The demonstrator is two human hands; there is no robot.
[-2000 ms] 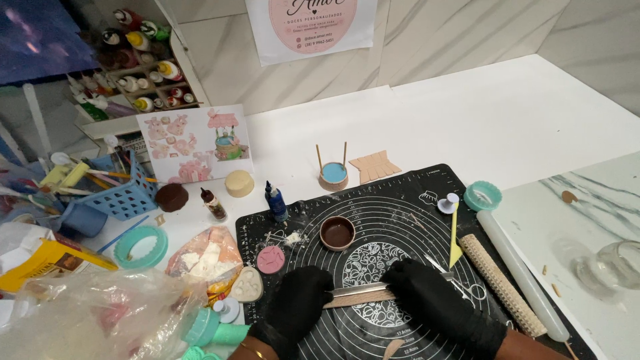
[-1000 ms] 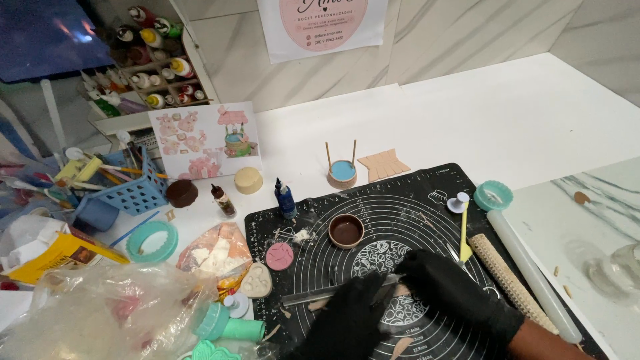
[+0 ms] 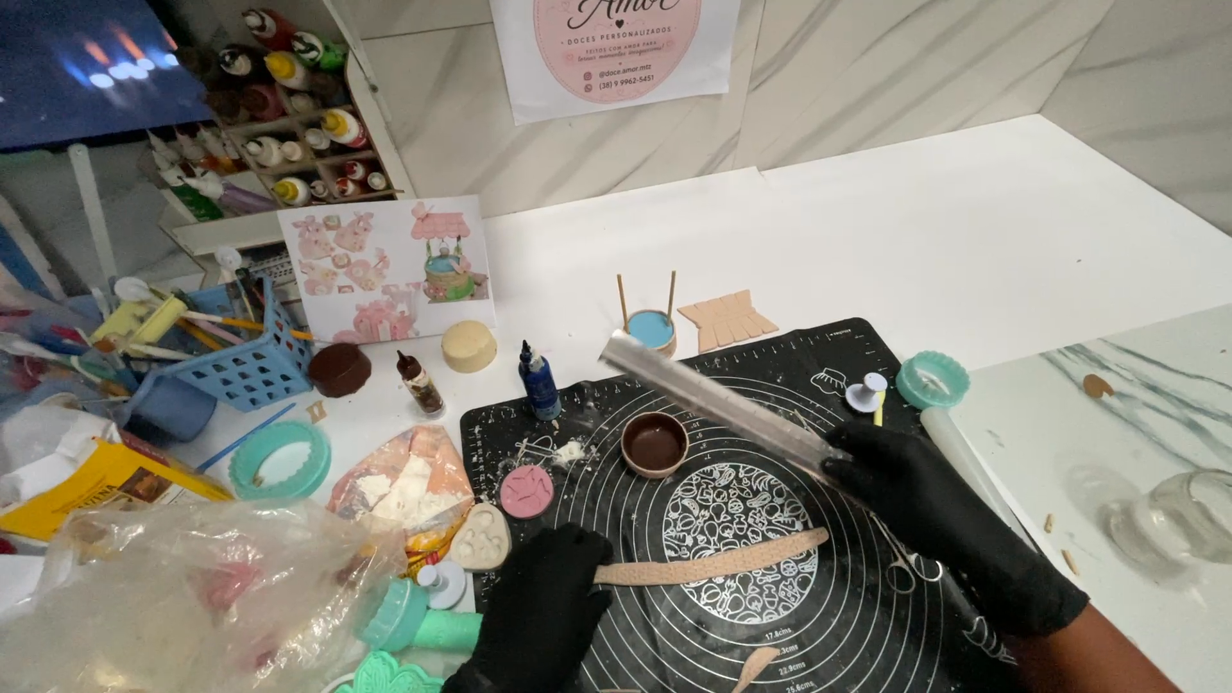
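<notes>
My right hand (image 3: 914, 491), in a black glove, holds a clear ruler (image 3: 717, 404) by its right end, raised over the black printed mat (image 3: 866, 356). A textured beige strip of paste (image 3: 717, 568) lies slightly curved on the mat. My left hand (image 3: 549, 606), also gloved in black, is at the strip's left end; whether its fingers grip it cannot be told. A small brown bowl with a beige outside (image 3: 654, 445) stands above the strip. Behind the mat are a small blue-topped tub with two sticks (image 3: 651, 332) and a pleated beige piece (image 3: 729, 320). An offcut (image 3: 756, 666) lies near the front.
Scissors (image 3: 910, 568) lie under my right forearm, beside a white rolling pin (image 3: 962, 462). A blue bottle (image 3: 540, 385), a pink disc (image 3: 526, 491) and a heart-shaped mould (image 3: 480, 537) stand left. Farther left are a plastic bag (image 3: 212, 597) and a blue basket (image 3: 241, 356). A glass jar (image 3: 1174, 515) is right.
The ruler, low on the mat between both hands before, is now lifted in my right hand. My left hand has moved left, and the whole strip shows on the mat.
</notes>
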